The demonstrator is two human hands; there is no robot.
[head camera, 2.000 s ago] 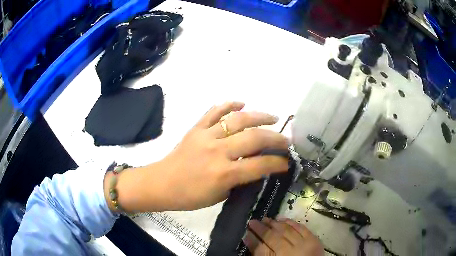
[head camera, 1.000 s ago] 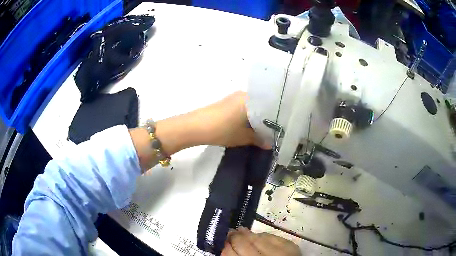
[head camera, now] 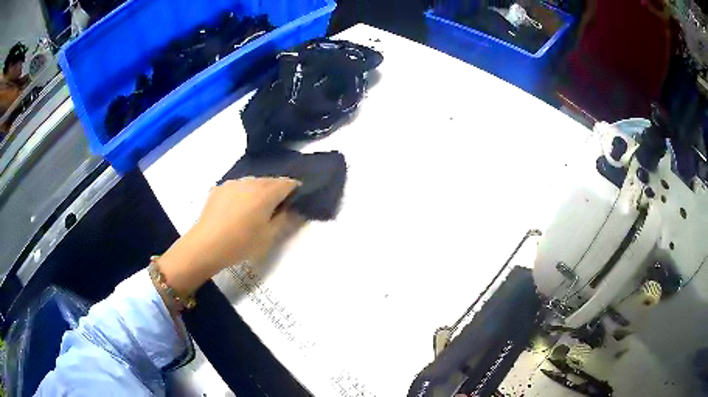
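My left hand is at the left of the table, its fingers closed on the lower left part of a flat black fabric panel. The hand hides part of the panel. A long black zippered strip with a pale stitched line lies at the lower right and runs up to the needle area of the off-white sewing machine. No hand is on the strip. My right hand is not in view.
A shiny black work pile lies just behind the panel. A blue bin with dark pieces stands at the upper left, another blue bin at the back. Black snips lie beside the machine. A thin metal rod lies beside the strip.
My left hand has left the strip by the machine and moved left to the panel. My right hand has gone out of view. The camera view has turned left.
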